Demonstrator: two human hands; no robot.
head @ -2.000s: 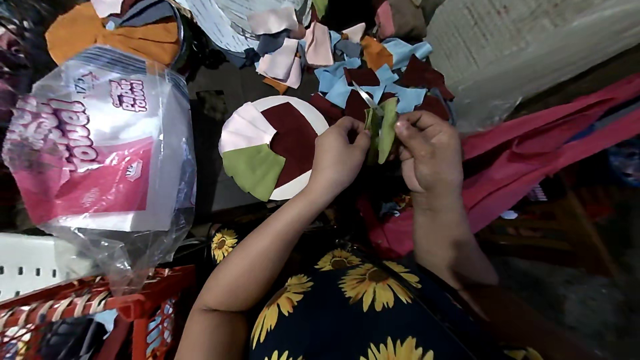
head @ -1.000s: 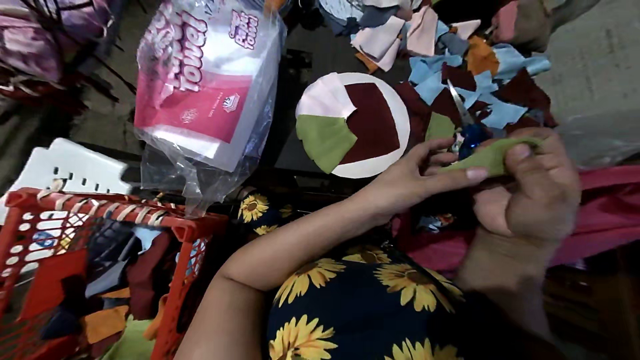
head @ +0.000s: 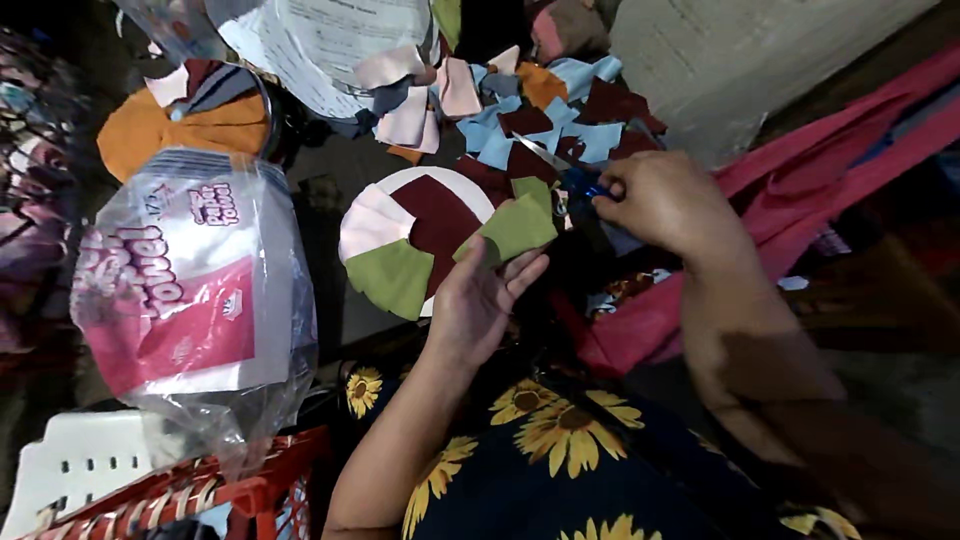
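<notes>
My left hand [head: 484, 296] holds a green fabric piece [head: 517, 229] between thumb and fingers, over the right edge of a white disc [head: 480, 184]. On the disc lie pleated pink fabric [head: 373, 221], pleated green fabric [head: 394, 277] and dark red fabric [head: 439, 225]. To the right, my right hand [head: 645, 199] has its fingers at the dark blue handles of a pair of scissors [head: 544, 154], whose blades point up and left over the scraps. Another small green piece [head: 531, 191] is beside the held one; whether they are joined I cannot tell.
Light blue, pink, orange and dark red scraps [head: 592, 139] lie beyond the disc. A plastic-wrapped paper towel pack [head: 195, 285] stands left, with an orange fabric round [head: 142, 135] behind it. A red basket [head: 255, 495] is at lower left, pink cloth [head: 787, 202] at right.
A second ago both hands were on the green piece; now only my left hand holds it. My right hand has moved to the scissors' handles. The view has shifted.
</notes>
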